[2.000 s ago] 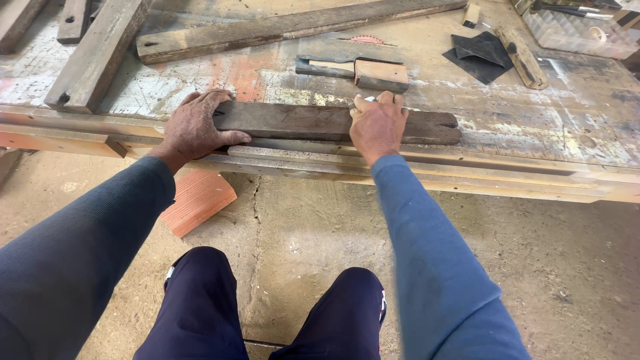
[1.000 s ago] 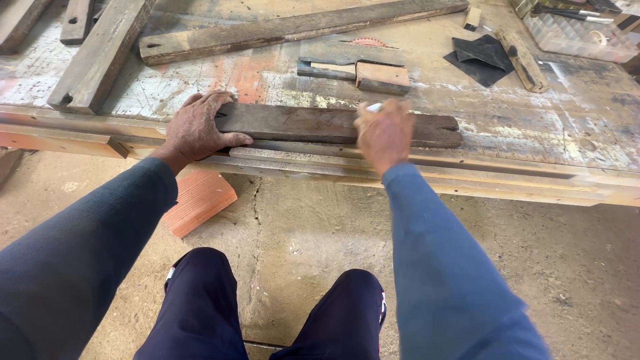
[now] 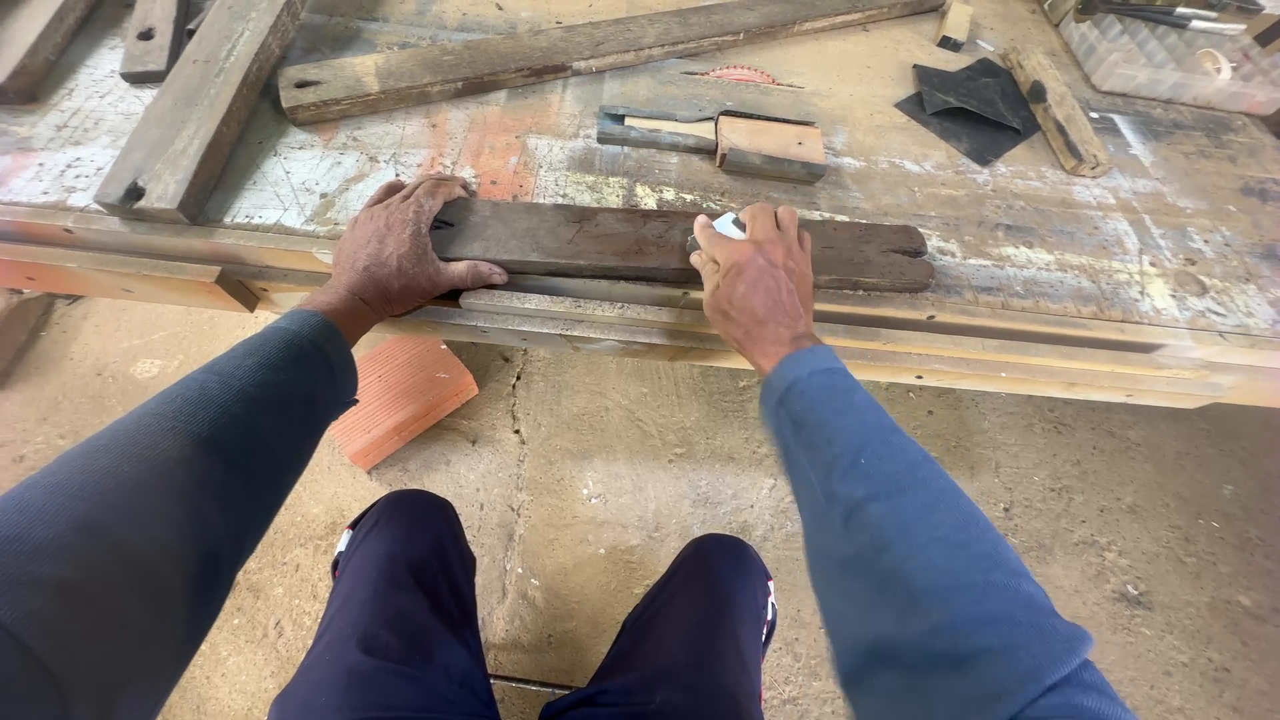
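Observation:
A dark weathered wooden board (image 3: pixel 590 240) lies flat along the front edge of the workbench (image 3: pixel 1050 260), its right end split by a notch. My left hand (image 3: pixel 400 240) grips the board's left end, thumb on the near side and fingers over the top. On the board's right half, my right hand (image 3: pixel 758 275) is closed around a small pale object (image 3: pixel 729 226), mostly hidden by the fingers, so its kind cannot be told. Just beyond the board lie wooden blocks with dark strips (image 3: pixel 770 145).
A red circular saw blade (image 3: pixel 742 75) pokes through the benchtop. Behind are a long beam (image 3: pixel 560 50), a thick beam (image 3: pixel 205 110), black sandpaper (image 3: pixel 975 105), a wood piece (image 3: pixel 1055 110) and a clear plastic box (image 3: pixel 1170 60). A hollow clay brick (image 3: pixel 405 400) lies on the floor.
My right hand has shifted a little along the board, blurred in the frame of one second ago and sharper now. The left hand and the board stay in place.

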